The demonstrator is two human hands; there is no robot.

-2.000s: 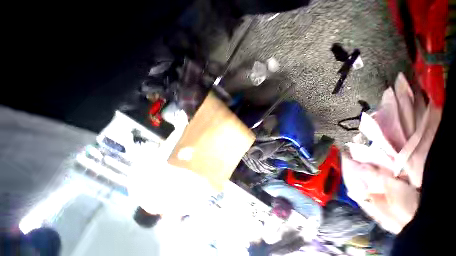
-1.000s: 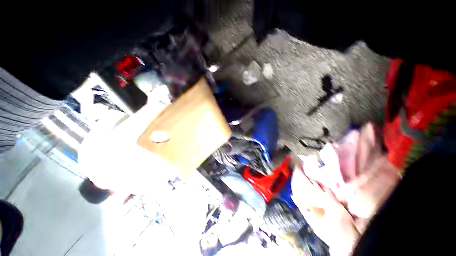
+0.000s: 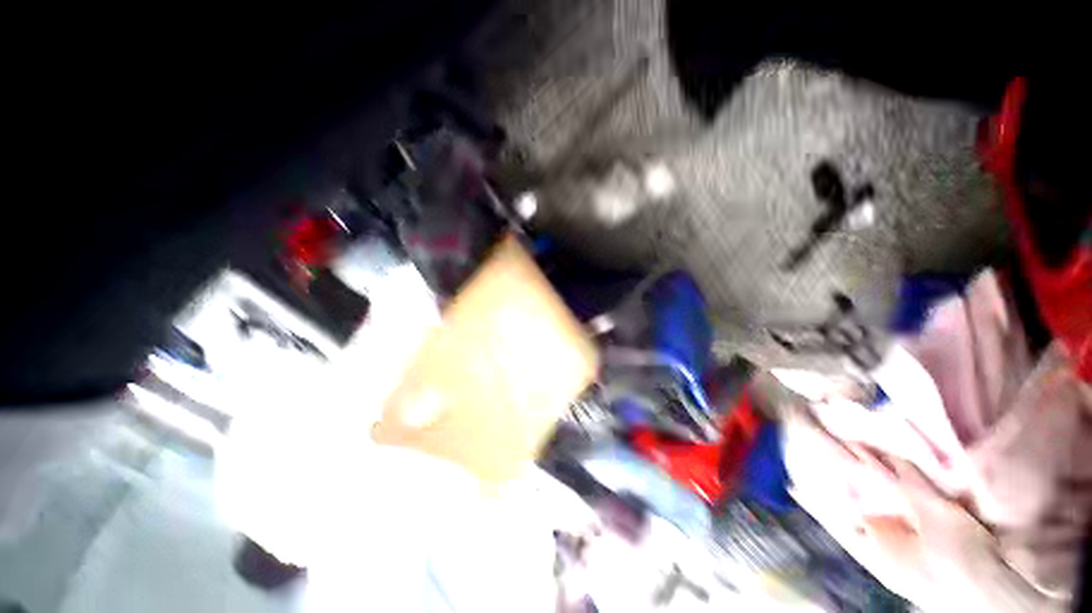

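Note:
Neither of my hands can be made out. The view is tilted, blurred and partly overexposed. A tan board with a pale spot lies near the middle, beside a glaring white table area. Pale pink fabric pieces lie in a crumpled heap at the lower right. Dark cloth with a reddish tint lies above the board. Large black areas cover the upper left and upper right; what they are cannot be told.
A red plastic piece and a blue object stand between board and pink cloth. Another red thing is at the right edge. Dark scraps and pale scraps lie on the speckled grey floor.
The view has shifted, so the board, red piece and pink fabric appear further right and slightly lower than a second ago. The striped surface at the left edge no longer shows.

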